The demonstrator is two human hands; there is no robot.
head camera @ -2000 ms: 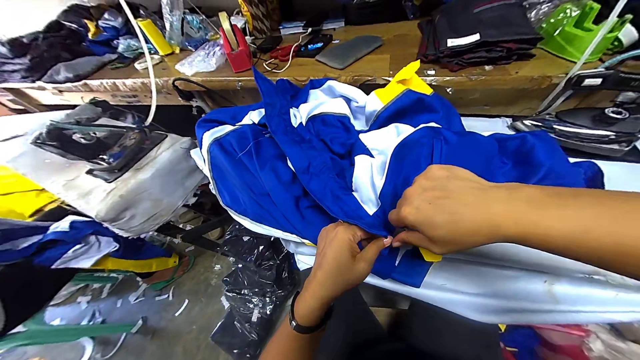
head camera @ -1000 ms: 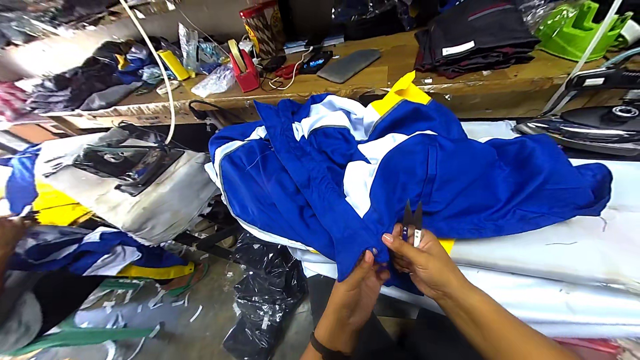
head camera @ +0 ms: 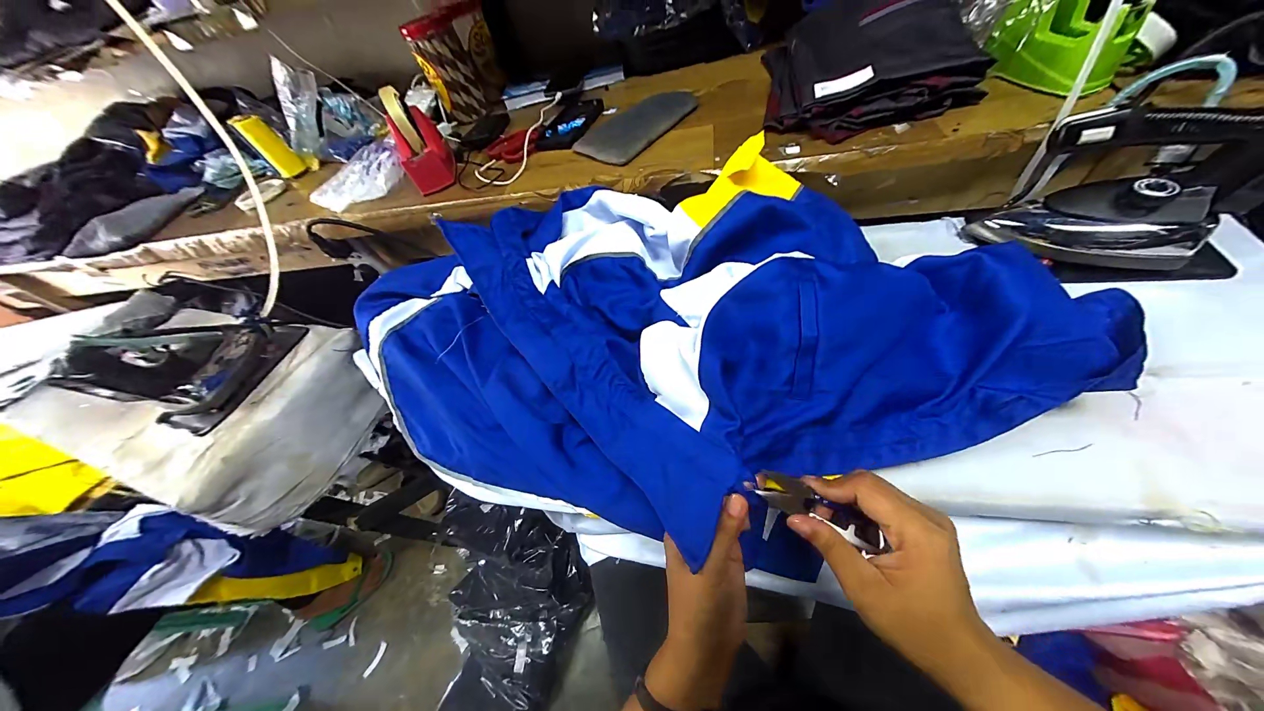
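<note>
A blue, white and yellow jacket [head camera: 592, 365] lies spread over a white-covered ironing surface [head camera: 1175, 434]. My left hand [head camera: 711, 583] pinches the jacket's blue collar or edge near its lower corner, thumb on top. Thread snips [head camera: 790, 497] sit in my right hand [head camera: 889, 563], their blades pointing left at the cloth edge just beside my left thumb. Whether the blades touch the cloth or a thread is too small to tell. A loose thread shows on the jacket's left part.
One steam iron [head camera: 1116, 217] rests at the right, another [head camera: 188, 365] on a padded board at left. Behind, a wooden shelf [head camera: 731, 128] holds a red tape dispenser [head camera: 420, 148], folded dark garments [head camera: 879, 59] and a green plastic item [head camera: 1062, 44]. Black plastic [head camera: 513, 602] hangs below.
Snips came into view in my right hand one second ago, blades upward; now they point left at the cloth edge. My left hand still holds the jacket. The other person's hand at left is gone from view.
</note>
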